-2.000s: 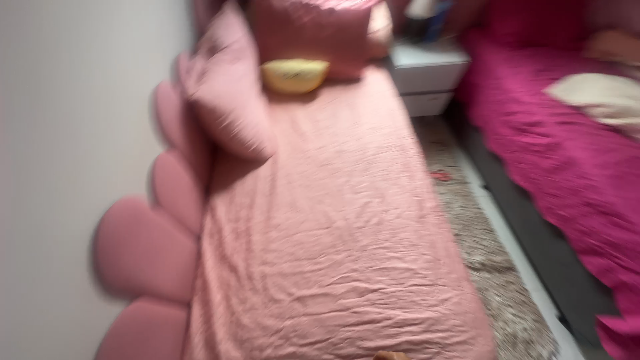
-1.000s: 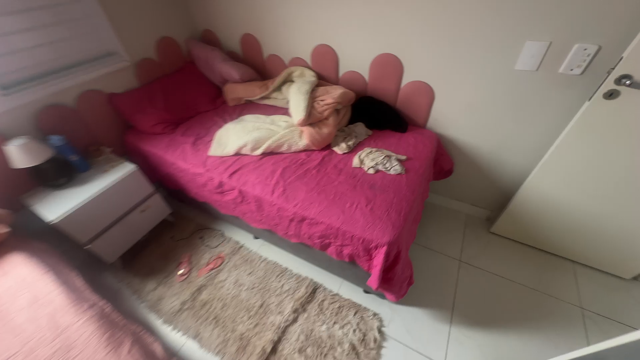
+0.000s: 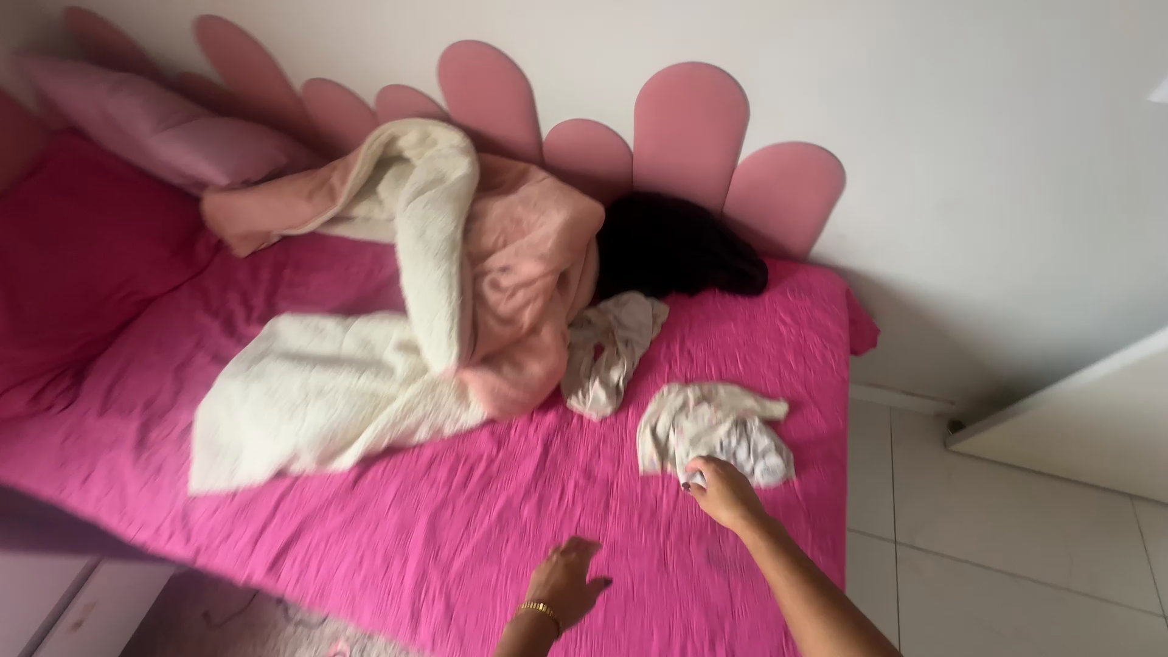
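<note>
My right hand (image 3: 724, 493) pinches the near edge of a crumpled light patterned garment (image 3: 707, 424) that lies on the bright pink bedspread (image 3: 511, 520). To its left, my left hand (image 3: 568, 579) hovers over the bedspread, fingers apart and holding nothing, with a gold-coloured bracelet at the wrist. A second crumpled light garment (image 3: 610, 351) rests beside a pink and cream fleece blanket (image 3: 525, 274), which is bunched across the middle of the bed. Behind these garments, against the padded panels, is a black fluffy item (image 3: 675, 245).
Scalloped pink padded panels (image 3: 691, 132) line the wall behind the bed. A pink pillow (image 3: 173, 128) leans at the far left. At the lower left are a white nightstand (image 3: 100, 607) and a shaggy rug (image 3: 265, 625). Right of the bed, a white door (image 3: 1077, 429) stands over the tiled floor.
The view has swung from the light pink bed to the bright pink one and come closer. Both my hands have come into view, and the right has taken hold of the patterned garment.
</note>
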